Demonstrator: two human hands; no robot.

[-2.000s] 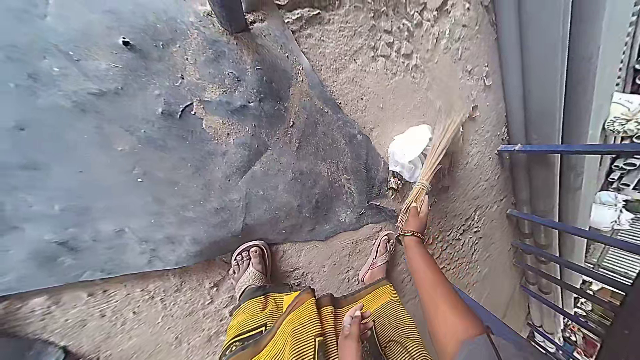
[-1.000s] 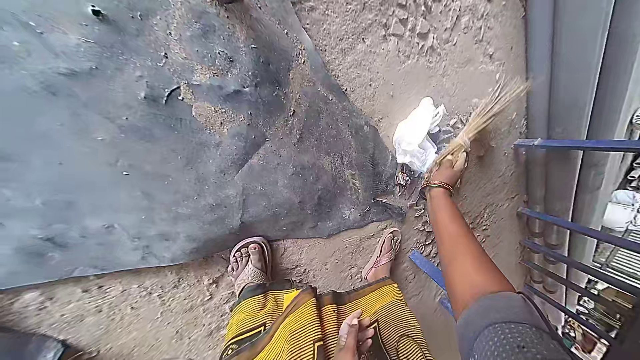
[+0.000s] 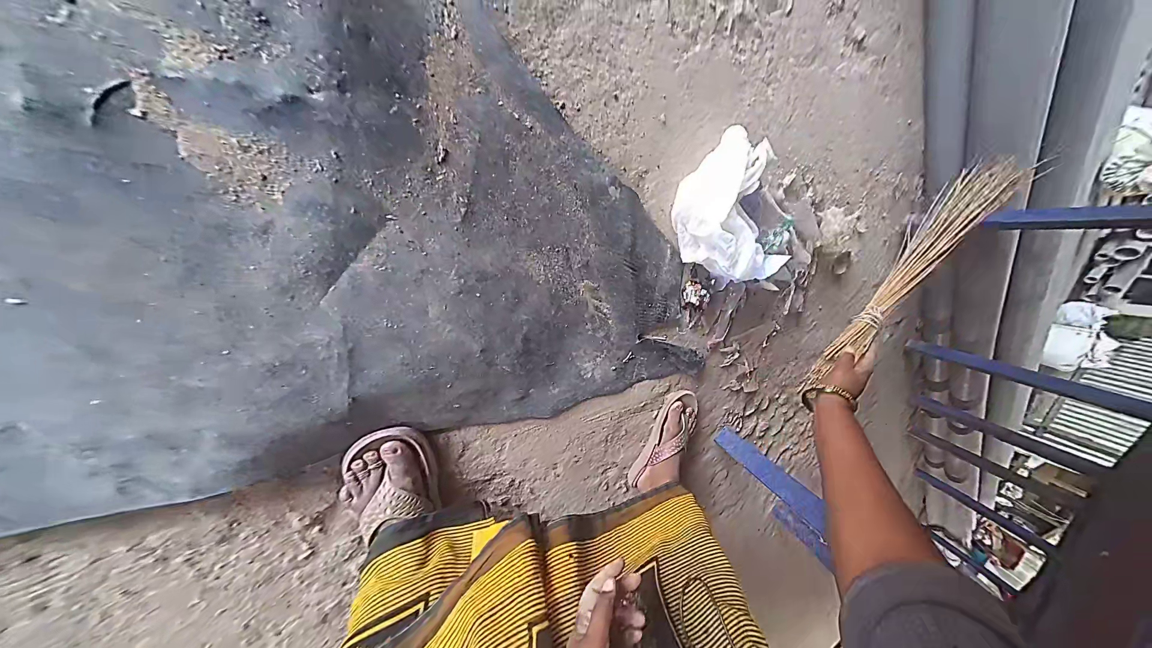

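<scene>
My right hand (image 3: pixel 850 371) grips the bound end of a straw hand broom (image 3: pixel 918 270), whose bristles spread up and right toward the blue railing. A crumpled white plastic bag (image 3: pixel 720 211) lies on the dusty ground to the left of the broom, with dirt and scraps of litter (image 3: pixel 697 292) beside it. My left hand (image 3: pixel 610 607) rests near my lap over the yellow and black striped cloth (image 3: pixel 504 576), its fingers curled; whether anything is inside them does not show.
A dark grey sheet (image 3: pixel 270 306) with loose grit covers the ground at the left. My sandalled feet (image 3: pixel 391 477) stand at its lower edge. Blue metal railing bars (image 3: pixel 1035 369) and grey pipes (image 3: pixel 945 99) run along the right. A blue bar (image 3: pixel 774 477) juts out beside my right forearm.
My right hand has moved right with the broom, away from the white bag, which the bristles were beside before. The bag looks more spread out, with more litter showing at its side.
</scene>
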